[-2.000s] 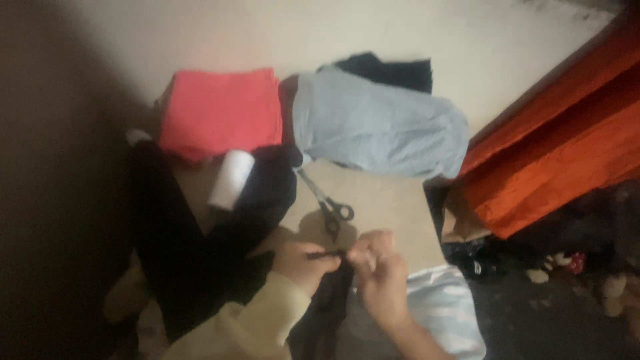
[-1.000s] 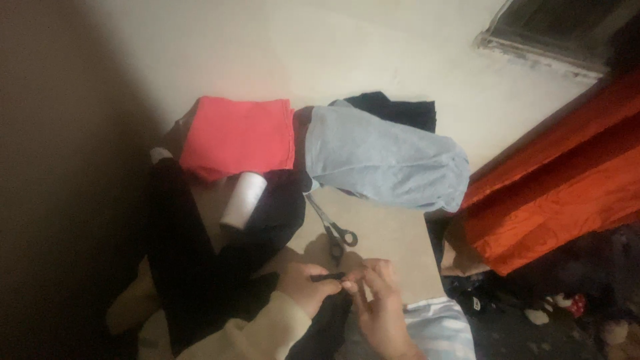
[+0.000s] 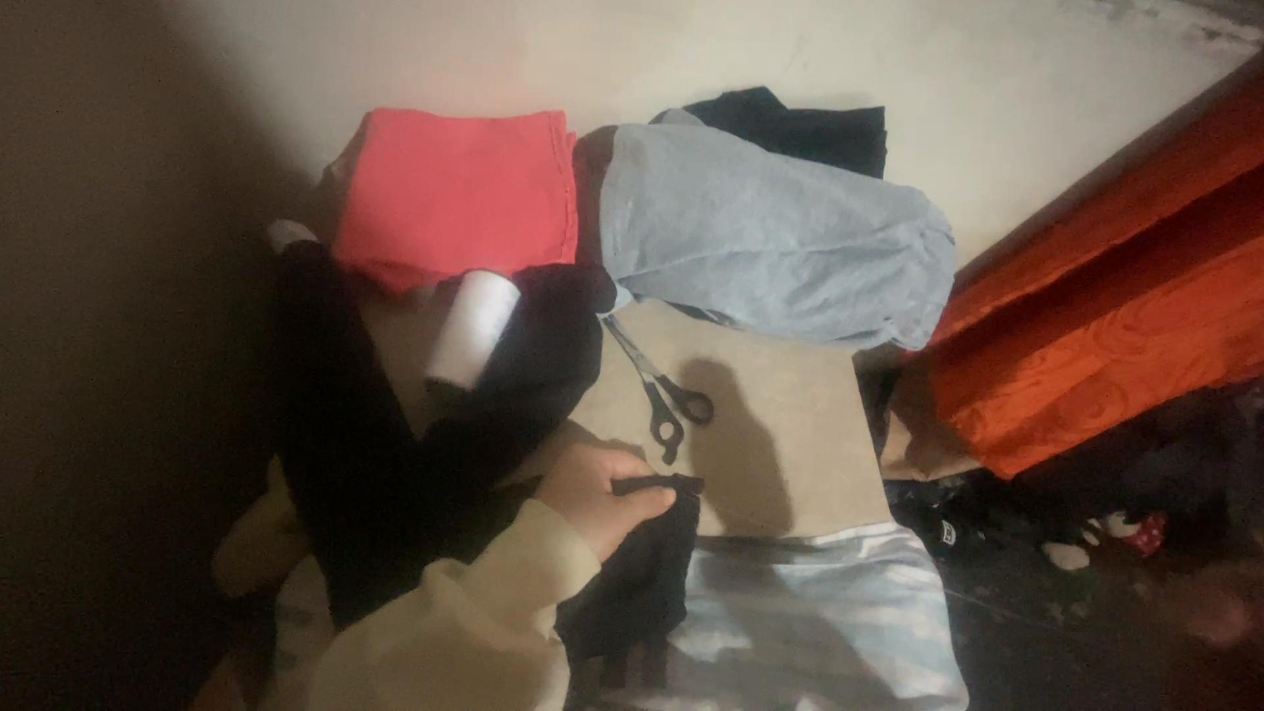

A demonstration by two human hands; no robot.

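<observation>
My left hand (image 3: 607, 494), in a cream sleeve, pinches the folded upper edge of a black cloth (image 3: 642, 583) between thumb and fingers. A faint thread seems to run from near this cloth toward the right. A blurred, dim reddish shape at the far right edge appears to be my right hand (image 3: 1220, 602); its fingers and anything in them cannot be made out. Scissors (image 3: 662, 395) with black handles lie just beyond my left hand, blades partly apart. A white spool or roll (image 3: 474, 329) rests on dark cloth to the left.
A folded coral-red cloth (image 3: 459, 193) and a grey cloth (image 3: 770, 227) lie at the back, with dark fabric (image 3: 810, 133) behind. Dark clothing (image 3: 336, 415) covers the left side. Striped pale fabric (image 3: 820, 612) lies in front; an orange curtain (image 3: 1116, 286) hangs at right.
My right hand has left the black cloth beside my left hand and appears to have moved far to the right. My left hand still holds the cloth's edge.
</observation>
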